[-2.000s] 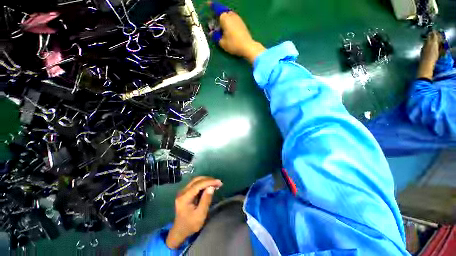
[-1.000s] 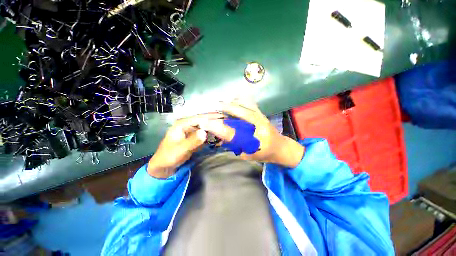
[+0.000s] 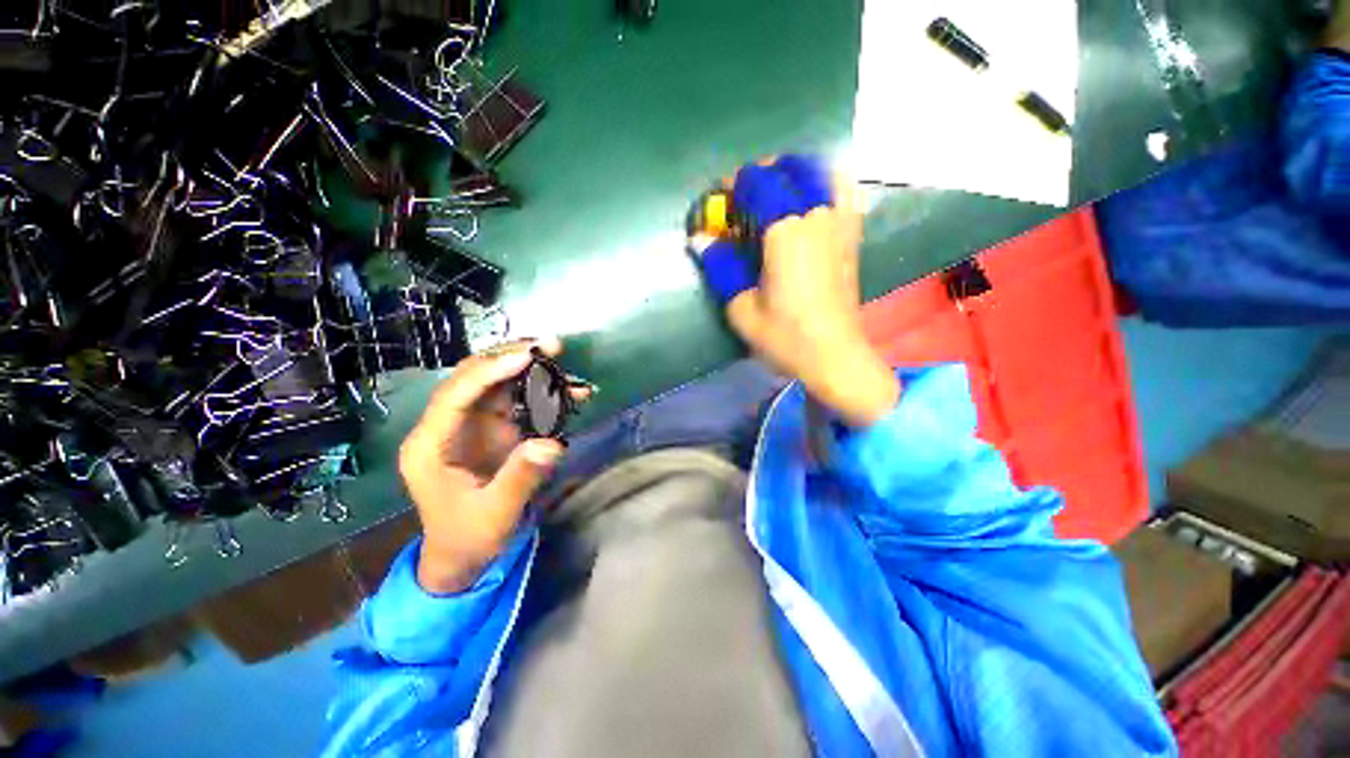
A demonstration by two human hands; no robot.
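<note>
My left hand [image 3: 471, 467], bare, pinches a small black piece with a grey oval face [image 3: 543, 400], likely a binder clip, above the lap by the bench edge. My right hand [image 3: 800, 274], with blue tape on thumb and fingers, is over the bench. Its taped fingers and thumb are around a small round dark piece with an orange patch [image 3: 718, 216]; blur hides its details and whether it touches the bench. A large tangled pile of black clips with silver wire loops [image 3: 222, 282] lies on the green bench at the left.
A white paper [image 3: 970, 141] at the right bears two short black pieces [image 3: 1044, 113]. A red crate panel [image 3: 1051, 393] is below the bench edge, with a black clip [image 3: 968, 280] on it. Another worker's blue sleeve [image 3: 1321, 126] is at the far right. Brown cartons [image 3: 1258, 477] are lower right.
Both hands were together at the lap one second ago. My right hand has moved forward and right to the round piece on the bench; my left has drawn left with the black piece.
</note>
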